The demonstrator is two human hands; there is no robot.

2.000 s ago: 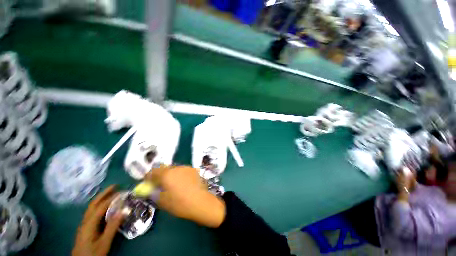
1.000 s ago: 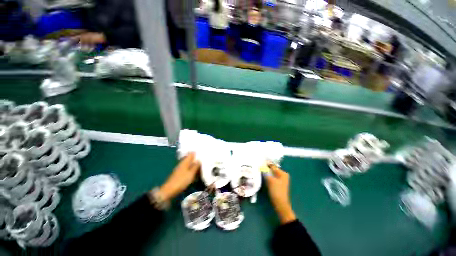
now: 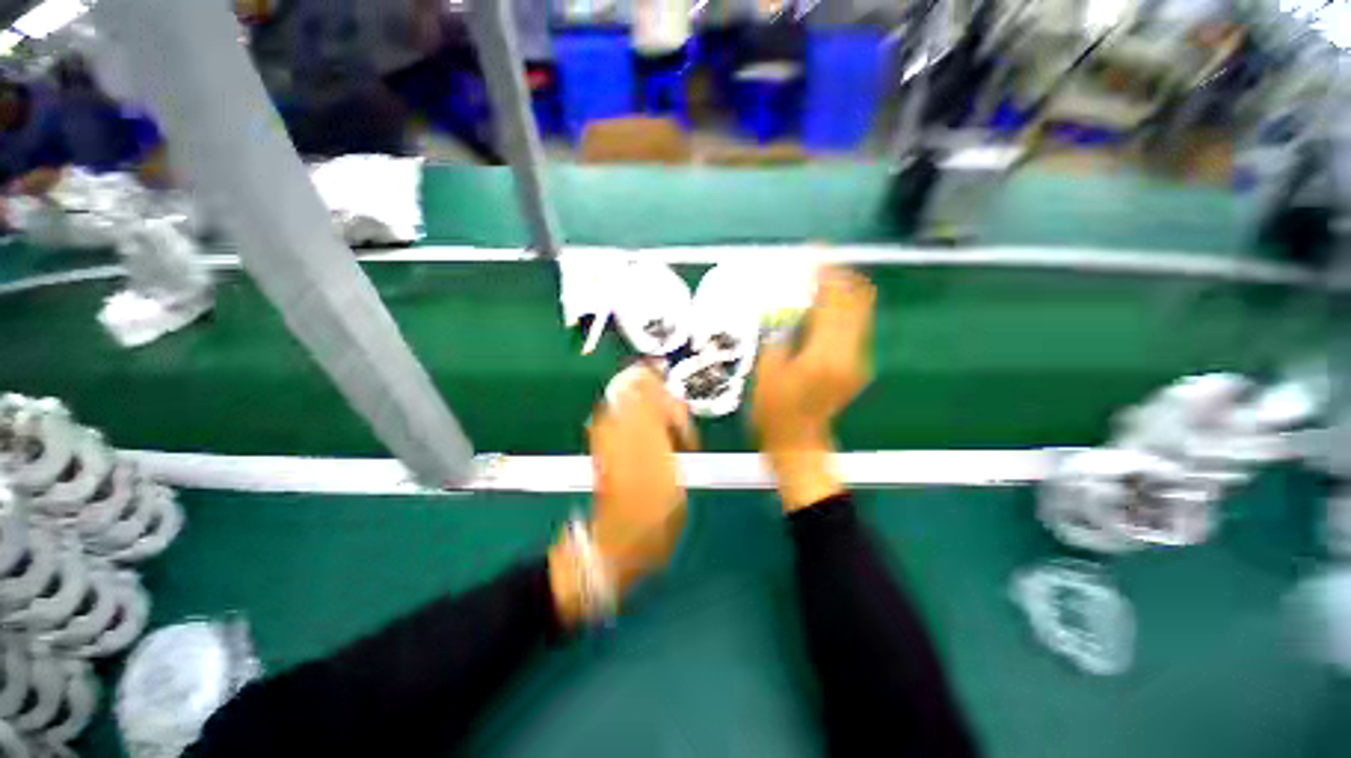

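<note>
Two white camera bodies [image 3: 652,308] stand side by side over the green conveyor, beyond the pale rail, blurred. A front housing with dark electronics [image 3: 708,385] shows below their openings, between my hands. My left hand [image 3: 640,459] reaches over the rail, its fingers at the near side of the housings; its grip is blurred. My right hand [image 3: 815,363] is at the right camera body, with a small yellow tool [image 3: 781,317] at its fingers. The hand's far side is hidden.
Stacked white housings [image 3: 67,518] and a pile of sealing rings [image 3: 181,684] are at left. More housings [image 3: 1133,501] and a few rings [image 3: 1077,615] lie at right. A grey upright [image 3: 304,252] stands left of my hands. White parts [image 3: 156,282] lie on the far left conveyor.
Both hands and the two camera bodies have moved forward from the bench over the rail to the conveyor. The view has shifted too.
</note>
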